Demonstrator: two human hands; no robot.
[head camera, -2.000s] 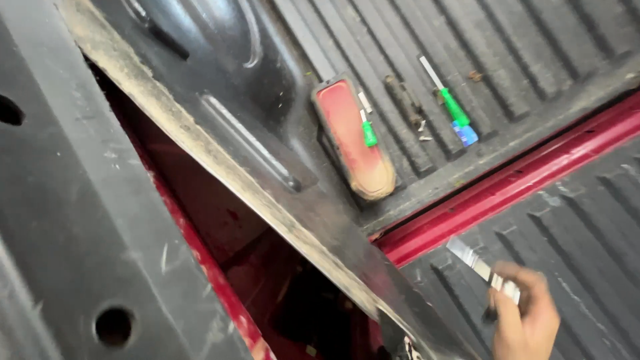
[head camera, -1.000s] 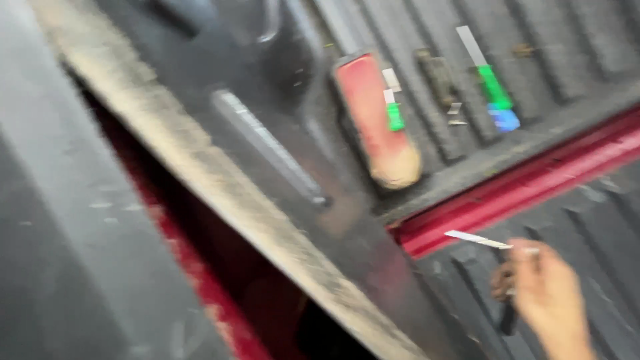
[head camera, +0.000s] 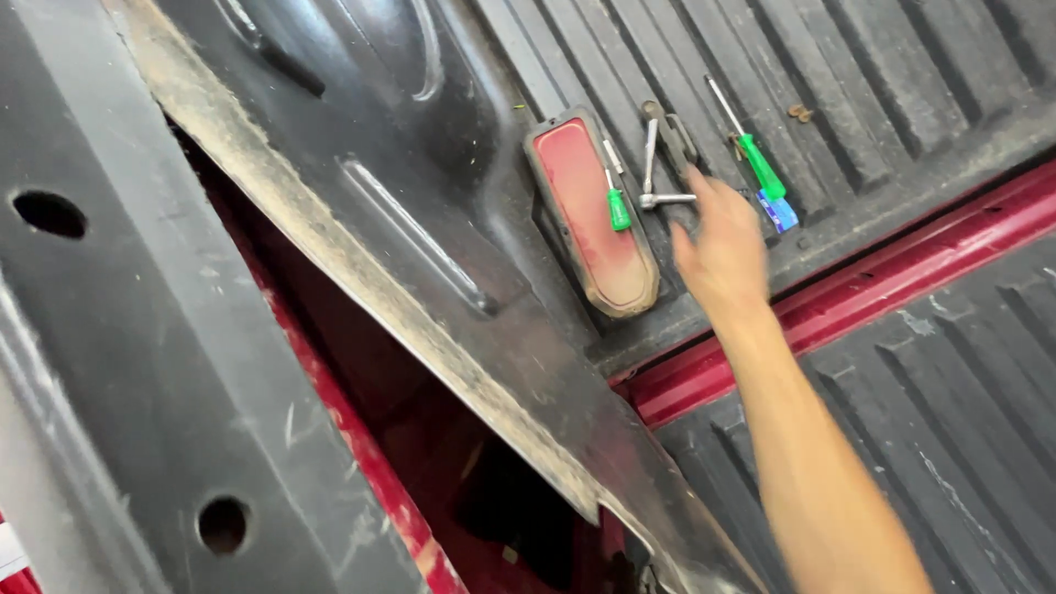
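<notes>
My right hand (head camera: 722, 239) reaches over the ribbed black bed liner, slightly blurred, with thumb and fingers apart. Between them is the near end of an L-shaped chrome wrench-like tool (head camera: 650, 177); whether they touch it I cannot tell. A dark metal tool or bracket (head camera: 676, 140) lies at the fingertips. Left of these, a small green-handled screwdriver (head camera: 617, 206) rests on a red light lens with a dark frame (head camera: 590, 214), beside a small silver piece (head camera: 612, 155). A longer green-handled screwdriver (head camera: 759, 165) lies right of the hand, its handle end at a blue item (head camera: 778, 211). My left hand is out of view.
A red metal edge (head camera: 899, 272) crosses between two ribbed black liner sections. On the left, a dirty-edged black liner panel (head camera: 396, 305) stands away from the red bodywork (head camera: 363, 445), leaving a dark gap. Small brown pieces (head camera: 799, 113) lie at the upper right.
My right hand has moved up from the lower liner section, where it held a silver and dark tool. The L-shaped tool now shows beside the dark metal piece, and the hand holds nothing plainly.
</notes>
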